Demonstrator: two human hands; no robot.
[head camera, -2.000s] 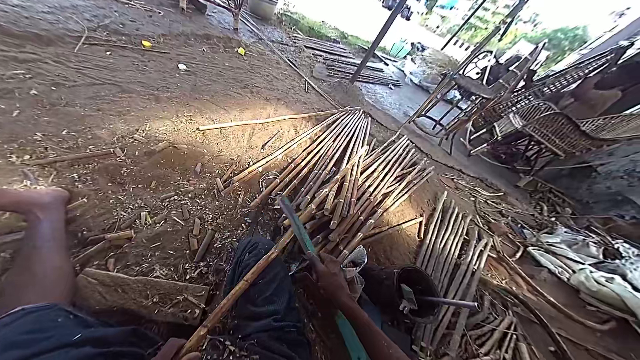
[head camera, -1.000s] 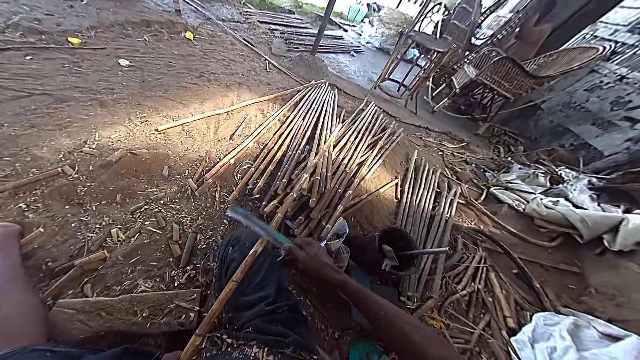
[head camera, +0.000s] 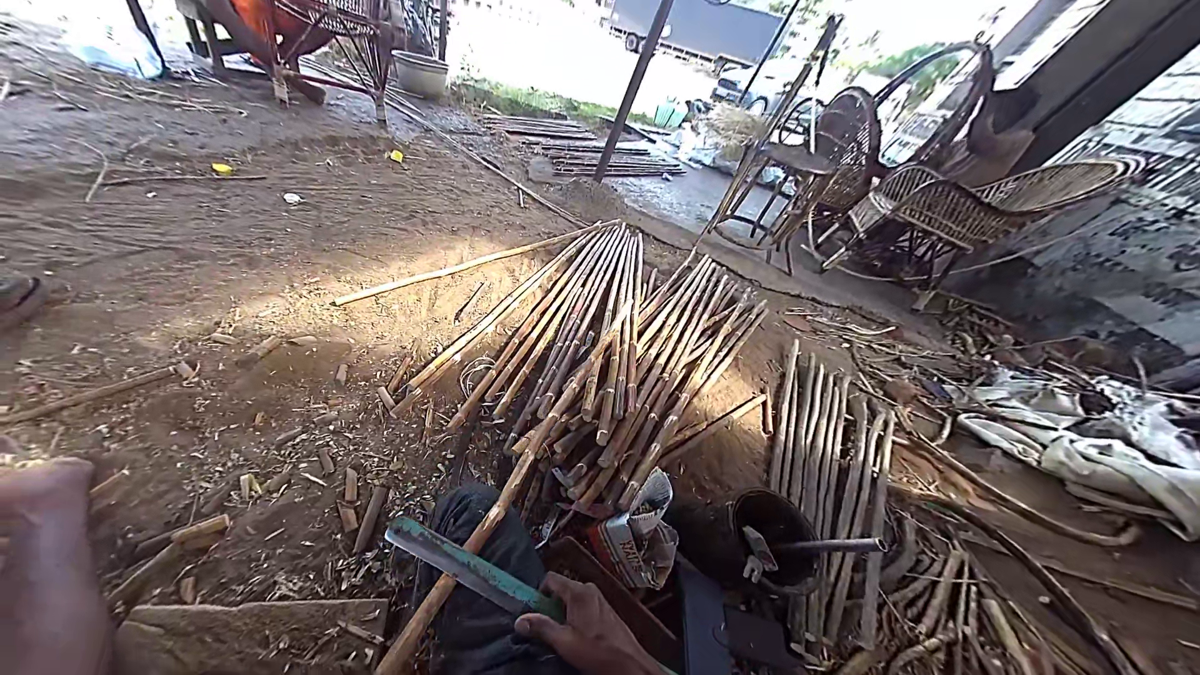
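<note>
My right hand (head camera: 586, 623) is closed on the near end of a long flat metal blade (head camera: 469, 567) with worn green paint. The blade lies across a long cane pole (head camera: 506, 497), over my dark-trousered thigh; whether they touch cannot be told. From the bottom edge the pole slants up and away over a fanned heap of cane poles (head camera: 600, 328). My left hand is out of the frame. Beside the right hand are a crumpled printed packet (head camera: 637, 544) and a dark bucket (head camera: 773, 525) with a metal rod or tube across it.
Greyish sticks (head camera: 830, 469) lie in a row at the right, near white cloth or sacking (head camera: 1087, 459). A flat board (head camera: 253, 628) and cut cane pieces lie at the lower left by a bare foot (head camera: 47, 553). Rattan chairs (head camera: 956, 206) stand behind, near a slanting post (head camera: 633, 94).
The blade, steep in the view two seconds ago, now slants flatter across the pole. My right hand still grips it. The view has tilted upward.
</note>
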